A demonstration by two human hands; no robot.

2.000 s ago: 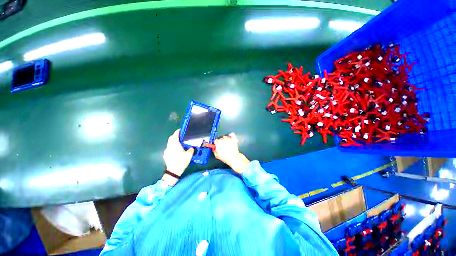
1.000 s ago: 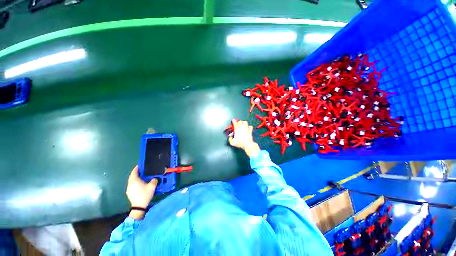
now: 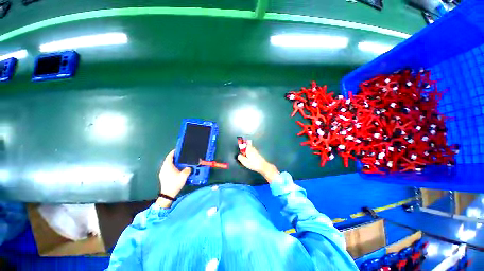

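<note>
A blue handheld device point(image 3: 196, 144) with a dark screen lies in front of me, slightly tilted. My left hand point(image 3: 173, 175) holds its lower left edge, with the thumb near the control area. One red spring clamp point(image 3: 214, 164) grips the device's right edge near the lower end and sticks out to the right. My right hand point(image 3: 255, 160) holds another red clamp point(image 3: 243, 145), dark tips up, a little right of the device and not touching it. A heap of red clamps point(image 3: 371, 124) spills out of the blue crate point(image 3: 403, 179) at right.
Two more blue devices point(image 3: 55, 65) lie on the green bench point(image 3: 159, 100) at far left. An open cardboard box point(image 3: 69, 247) with a white bag is below the bench at left. Racked units with red clamps point(image 3: 395, 260) and cardboard point(image 3: 366, 239) stand at lower right.
Since two seconds ago, my right hand has left the clamp on the device's right edge and now holds another clamp. Since one second ago, that hand is nearer the device. The camera view has shifted.
</note>
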